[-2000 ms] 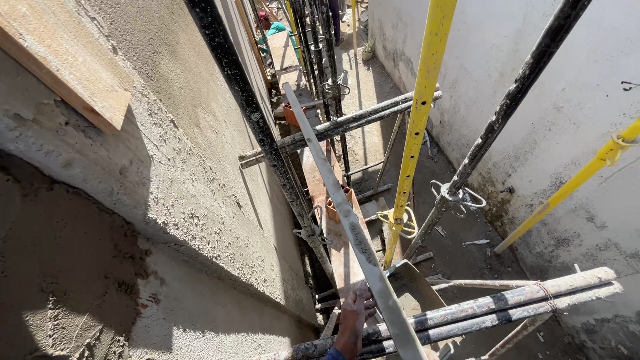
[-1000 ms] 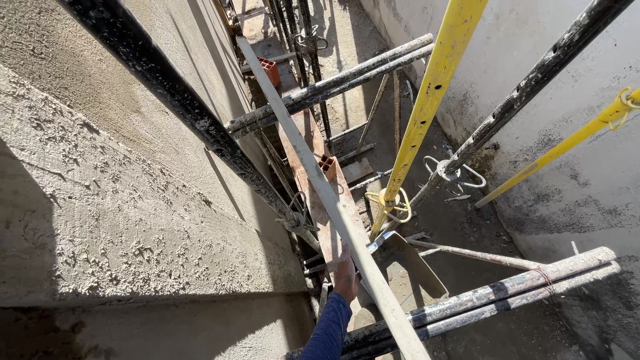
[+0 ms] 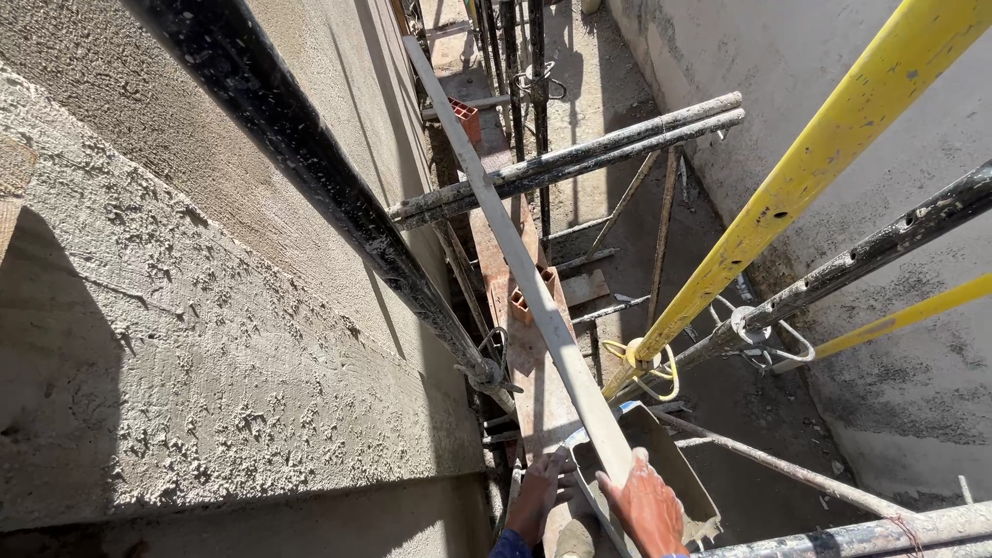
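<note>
A long, mortar-smeared straightedge (image 3: 535,287) slopes from the upper left of the head view down to my hands, crossing over a pair of steel tubes (image 3: 573,159). Its near end is in my right hand (image 3: 647,504), the fingers wrapped around it. Just left of that end is my left hand (image 3: 540,492), fingers apart, close beside the straightedge; contact is unclear. Below both hands a mortar trough (image 3: 670,457) with grey residue on its rim sits partly hidden. To the left, the wall (image 3: 256,372) carries rough fresh mortar, partly in shadow.
Black steel props (image 3: 310,170) and a yellow prop (image 3: 775,209) slant across the view. Hollow red bricks (image 3: 465,118) lie on a narrow plank (image 3: 542,395). More steel tubes (image 3: 868,535) cross at the lower right, and a stained white wall (image 3: 891,403) bounds the right side.
My right hand has come into view, on the straightedge's near end. My left hand, around the straightedge a second ago, now has its fingers apart beside it. The view has shifted.
</note>
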